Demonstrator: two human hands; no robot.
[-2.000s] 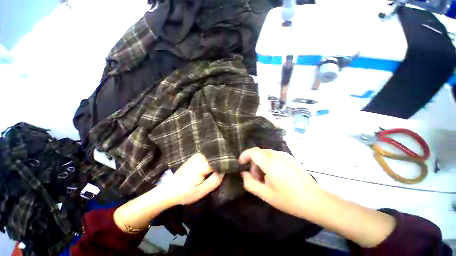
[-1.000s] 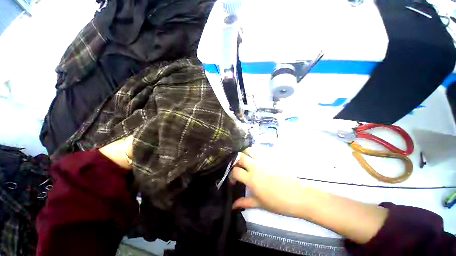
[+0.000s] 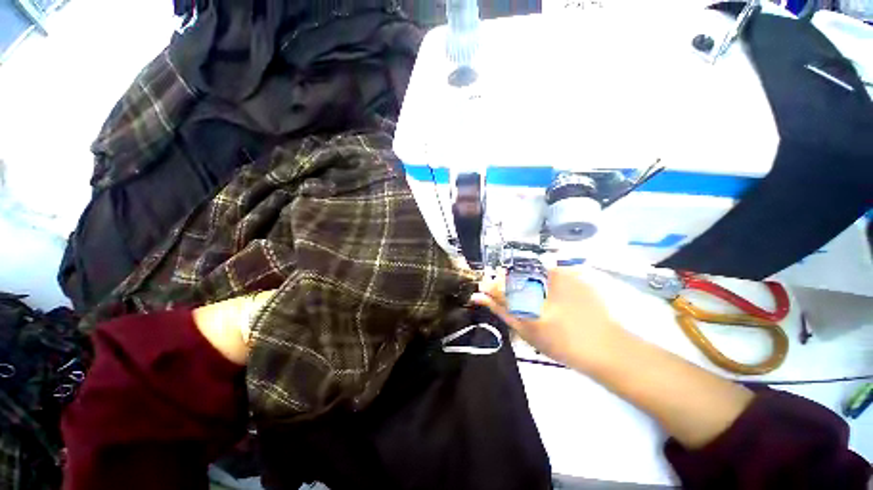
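The plaid garment (image 3: 354,230) lies bunched left of the needle, its right edge at the presser foot (image 3: 493,254). Plain black fabric (image 3: 450,412) hangs below it, with a thin white loop (image 3: 472,338) on top. My left hand (image 3: 233,323) reaches under the plaid fabric; its fingers are hidden. My right hand (image 3: 565,321) is at the foot, its fingertips at the fabric edge, partly behind the blue-grey translucent piece (image 3: 526,290). Its grip cannot be made out.
The white sewing machine head (image 3: 593,105) stands behind, a black fabric strip (image 3: 814,144) draped over its arm. Scissors with red and orange-yellow handles (image 3: 732,346) lie right of my right hand. A dark garment pile (image 3: 33,383) is at lower left. A green item (image 3: 859,400) lies far right.
The plaid fabric has gone from between both hands in front to the needle area. My left hand has gone under it, my right hand to the foot. The white loop now lies open on the black fabric.
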